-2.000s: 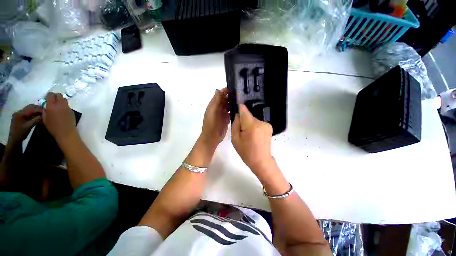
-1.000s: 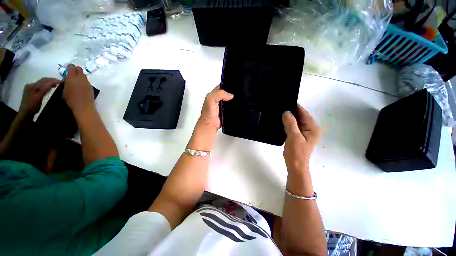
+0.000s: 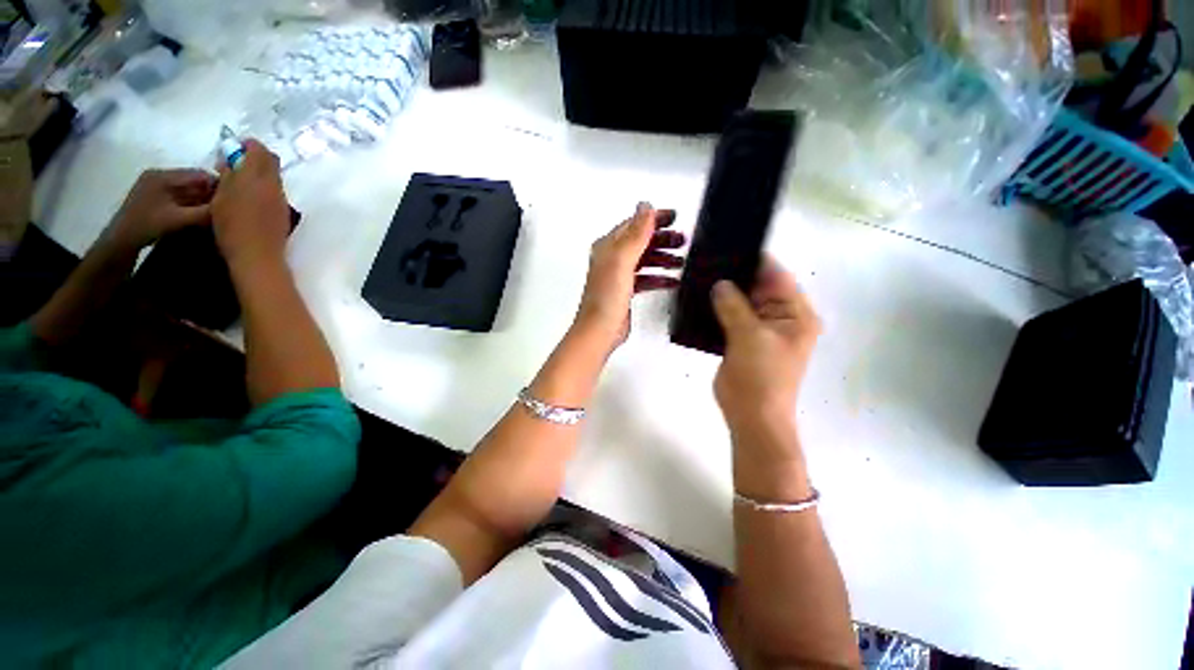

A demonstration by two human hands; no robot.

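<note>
My right hand (image 3: pixel 766 334) grips a black insert tray (image 3: pixel 737 216) by its lower right side. The tray is tilted steeply, so it looks narrow, and it is slightly blurred; its recesses cannot be made out. My left hand (image 3: pixel 629 272) is just left of the tray, fingers apart, with a gap between; it holds nothing. Another black insert tray or nested stack (image 3: pixel 445 251) lies on the table to the left, with two small stem-shaped recesses above a larger one. A nested stack of trays (image 3: pixel 1084 386) stands at the right.
A large black ribbed tray stack (image 3: pixel 661 72) stands at the far edge, beside a clear poly bag (image 3: pixel 884 131). A blue basket (image 3: pixel 1093 164) is upper right. At left, a neighbour's hands (image 3: pixel 216 203) work over a dark piece, near patterned packets (image 3: pixel 343 85) and a phone-like slab (image 3: pixel 456 55).
The tray has turned from facing me, held in both hands, to nearly edge-on in my right hand. My left hand has let go. The view has shifted, moving table things rightward.
</note>
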